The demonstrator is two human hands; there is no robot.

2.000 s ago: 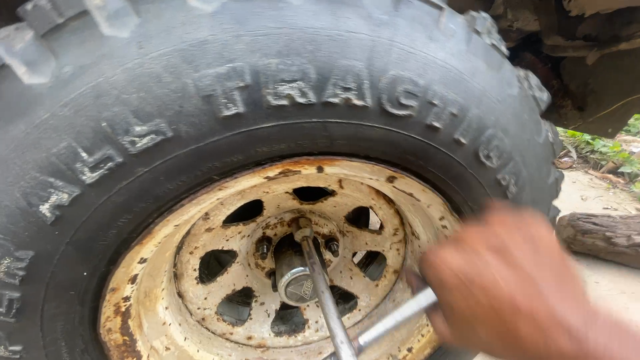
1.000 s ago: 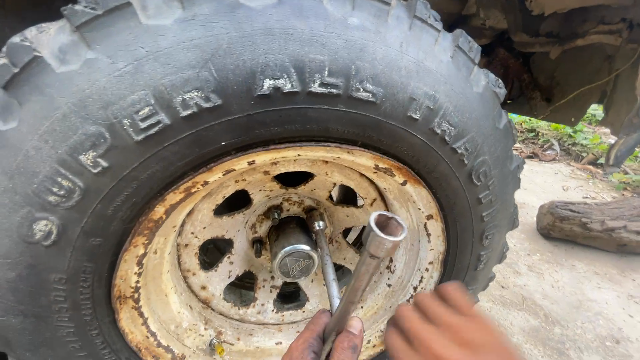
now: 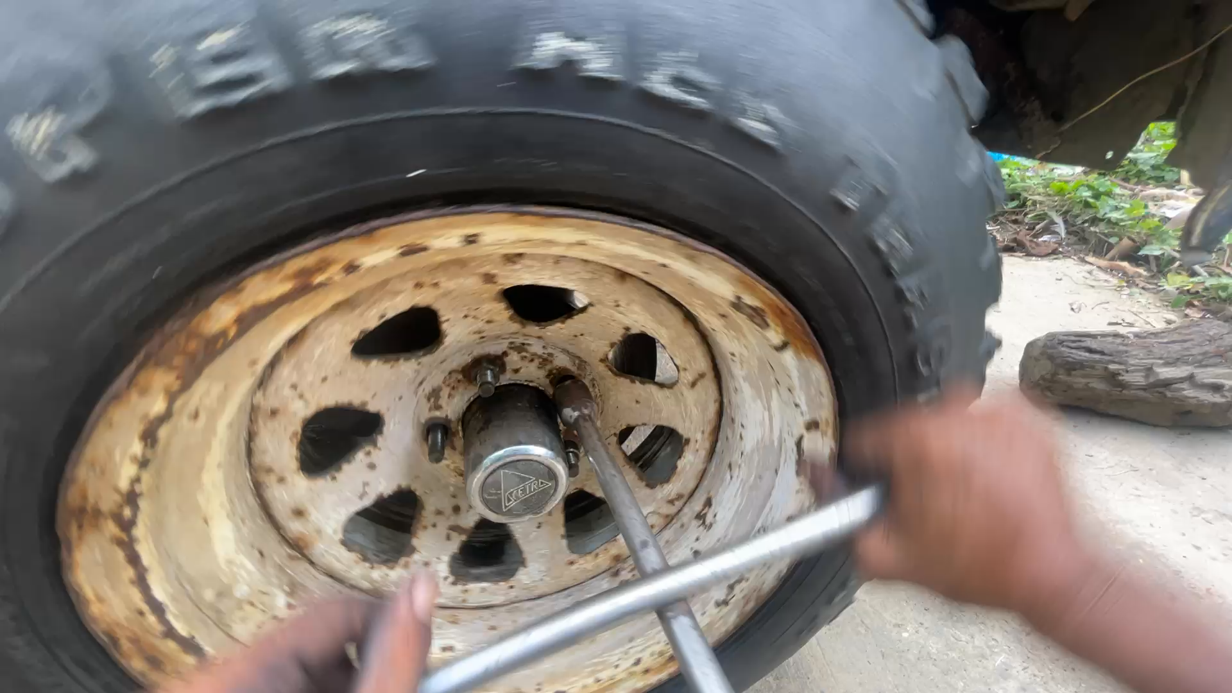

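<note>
A four-way lug wrench (image 3: 630, 500) has one socket on a lug position of the rusty cream steel wheel (image 3: 318, 539), just right of the black hub with its chrome-rimmed cap (image 3: 520, 486). Bare wheel studs (image 3: 487, 379) show above and left of the hub. My right hand (image 3: 972, 500), blurred, is at the right end of the wrench's cross bar, fingers curled; whether it grips the bar is unclear. At the bottom, my left hand (image 3: 327, 635) is beside the bar's lower left end, thumb raised and fingers partly cut off by the frame. The large black tire (image 3: 577, 154) surrounds the wheel.
A weathered log (image 3: 1136, 371) lies on the pale concrete ground (image 3: 1078, 481) at the right. Green plants (image 3: 1088, 207) and dry leaves are behind it. The vehicle's dark underside (image 3: 1088, 87) hangs over the upper right.
The wrench's cross bar has turned to a different angle. My left hand, at the wrench shaft one second ago, now shows farther left. My right hand is now at the bar's end.
</note>
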